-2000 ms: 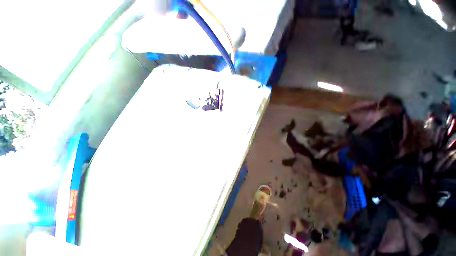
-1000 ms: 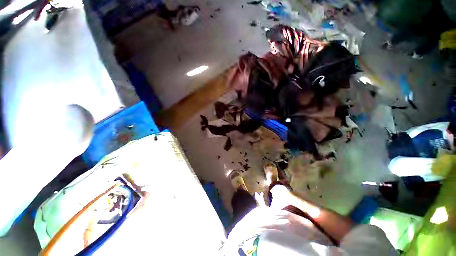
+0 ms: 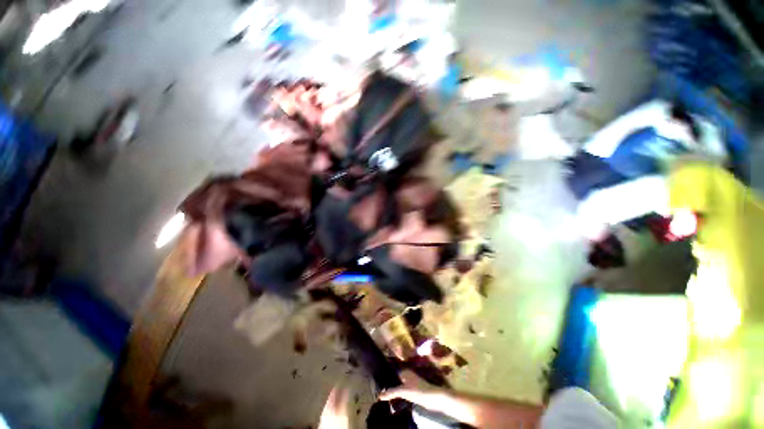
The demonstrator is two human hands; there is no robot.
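A large heap of black-and-brown sewn pieces (image 3: 360,197) lies on the floor in front of me, with a bit of blue crate (image 3: 353,278) showing under its near edge. A dark strip (image 3: 362,339) runs from the heap towards me. My right hand (image 3: 406,395) is at the bottom edge, blurred, at the near end of the strip; whether it grips it cannot be told. A pale blurred shape (image 3: 336,410) to its left may be my left hand, cut off by the edge.
A yellow-green bag (image 3: 720,293) hangs at the right beside a pale, blue-edged table (image 3: 641,352). White and blue items (image 3: 641,159) lie behind it. A wooden strip (image 3: 163,323) crosses the floor at left, near a blue-edged surface (image 3: 50,360). Scraps and white offcuts litter the floor.
The view has swung right and down towards the heap, which now fills the middle. The white table has left the view. My right forearm now reaches in lower, towards the dark strip.
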